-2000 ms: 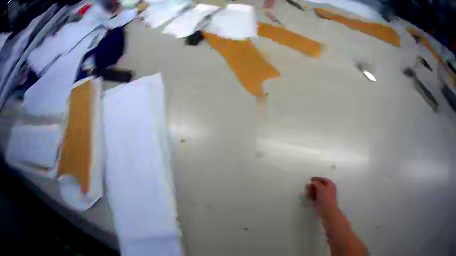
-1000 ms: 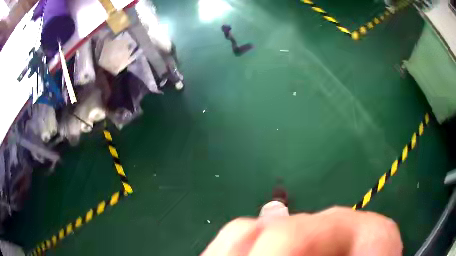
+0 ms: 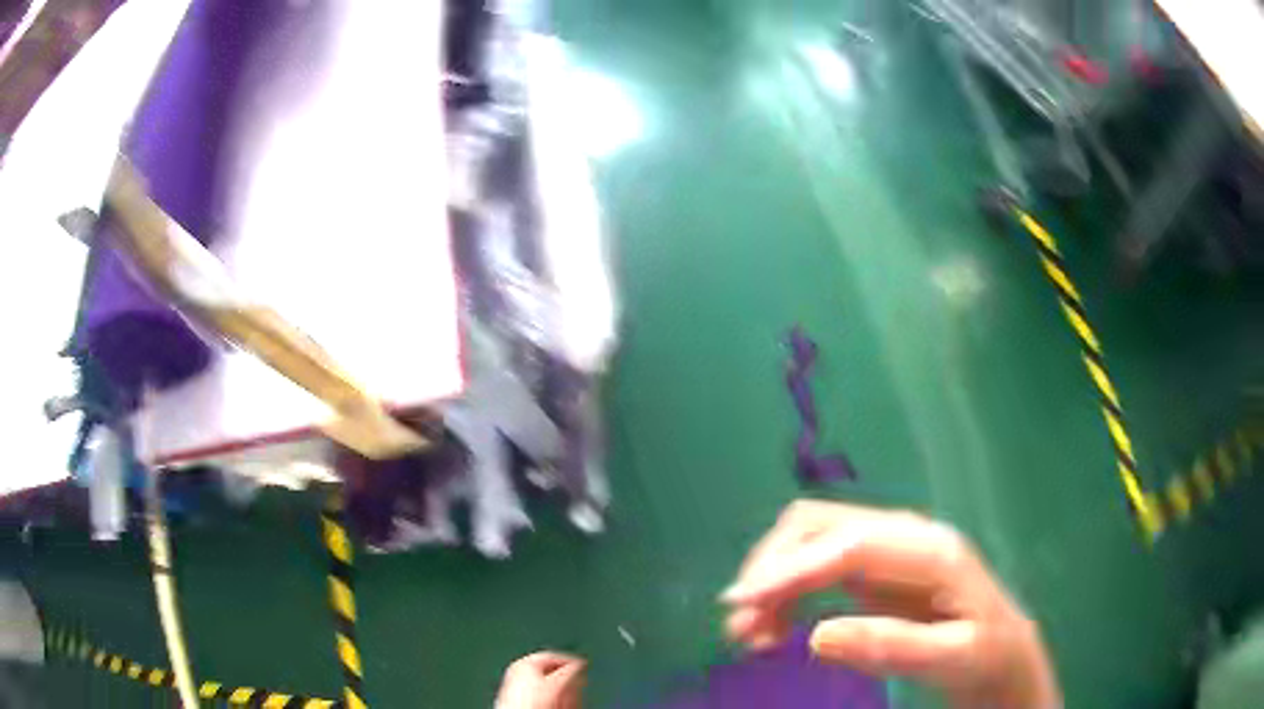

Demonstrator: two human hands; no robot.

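My right hand (image 3: pixel 901 596) is at the lower right of centre, its fingers curled and its thumb apart from the fingertips. Purple cloth (image 3: pixel 790 679) shows at the bottom edge, just below and behind its fingers; I cannot tell if the hand grips it. My left hand (image 3: pixel 543 681) is small, blurred and cut off by the bottom edge, with its fingers curled; whether it holds anything is hidden.
A white table (image 3: pixel 347 277) with red edging stands at the left, bearing a purple roll (image 3: pixel 160 277) and a long yellowish strip (image 3: pixel 264 333). Grey and white pieces hang along its side. A dark purple scrap (image 3: pixel 804 409) lies on the green floor, between yellow-black tape lines.
The view has turned from the pale tabletop to the floor, and the table and floor scrap now appear nearer. Both hands now show, with purple cloth at the bottom; one large hand showed before.
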